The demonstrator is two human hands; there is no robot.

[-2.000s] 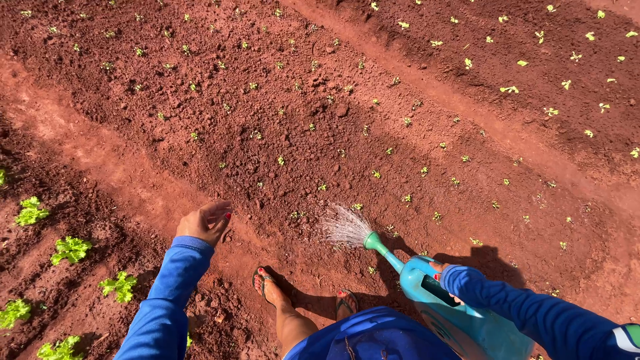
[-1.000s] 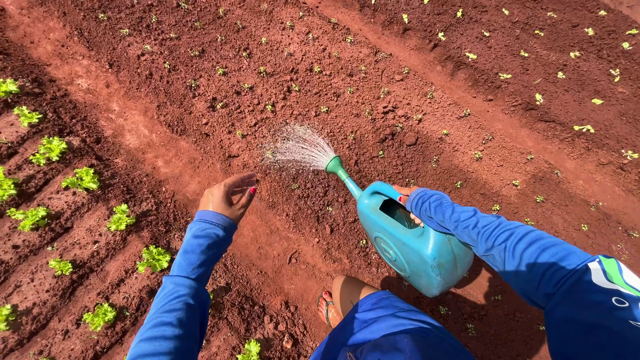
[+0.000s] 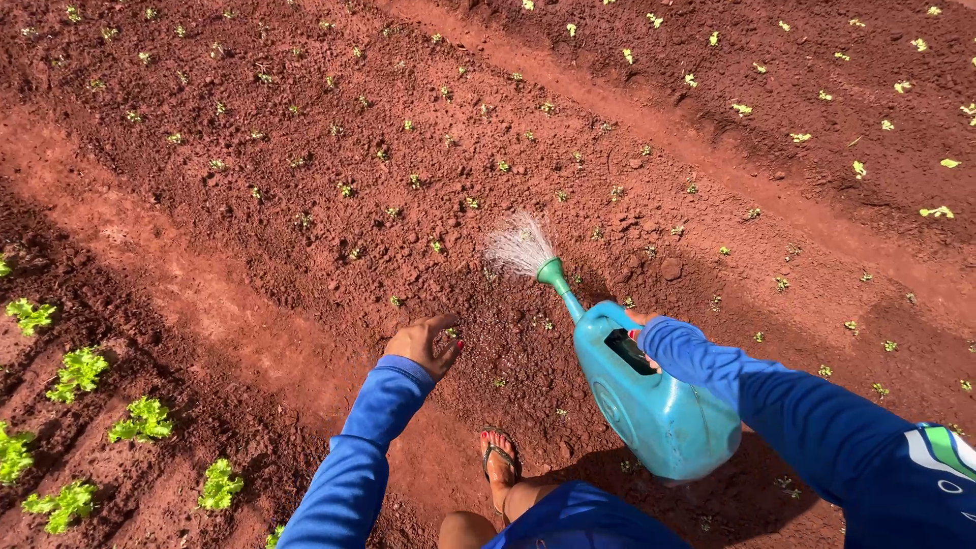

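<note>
A blue plastic watering can hangs tilted from my right hand, whose fingers wrap its top handle, partly hidden by the blue sleeve. From its green sprinkler rose a fan of water sprays up and left over the bed of small seedlings. My left hand hovers over the near edge of the bed, fingers apart and curved, holding nothing. Dark, wet soil lies between that hand and the can.
Larger lettuce plants grow in the bed at lower left, beyond a bare earth path. Another path runs diagonally at upper right, with pale seedlings past it. My sandalled foot stands at the near edge of the seedling bed.
The water spray, which pointed more to the left a second ago, now points more up and left. My right hand keeps hold of the watering can. The view has shifted.
</note>
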